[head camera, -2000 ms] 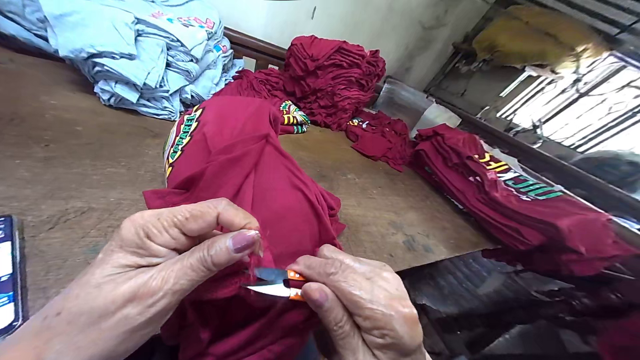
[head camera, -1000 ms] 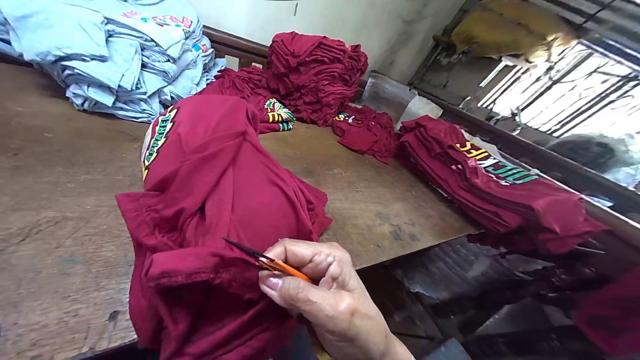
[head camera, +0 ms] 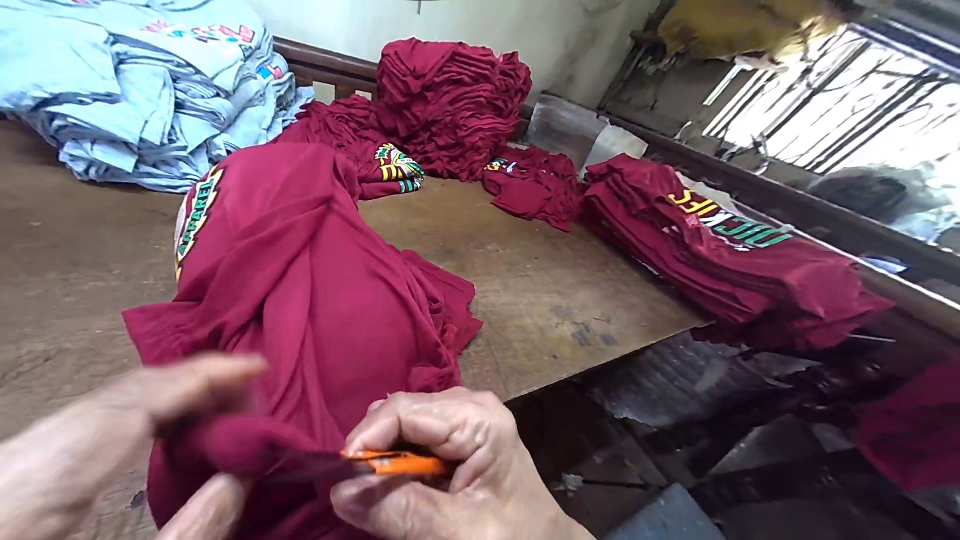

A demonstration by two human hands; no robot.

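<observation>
A maroon printed T-shirt [head camera: 330, 300] lies in loose folds over the near part of the wooden table and hangs toward me. My left hand [head camera: 127, 442], blurred, has a bunched fold of its cloth between thumb and fingers at the lower left. In my right hand [head camera: 450, 465] are thread snips with orange handles [head camera: 409, 463], held between thumb and fingers. Their blades point left toward the bunched cloth and are mostly hidden or blurred.
Light blue printed garments [head camera: 150, 90] are piled at the back left. Maroon garment piles [head camera: 450, 105] stand at the back, with a smaller one [head camera: 532, 184] beside them. Folded maroon printed shirts [head camera: 735, 255] lie along the table's right side. The wooden table [head camera: 525, 300] ends at lower right.
My left hand, out of view one second ago, is back at the lower left and has taken hold of the shirt's cloth. The snips have moved lower, still in my right hand.
</observation>
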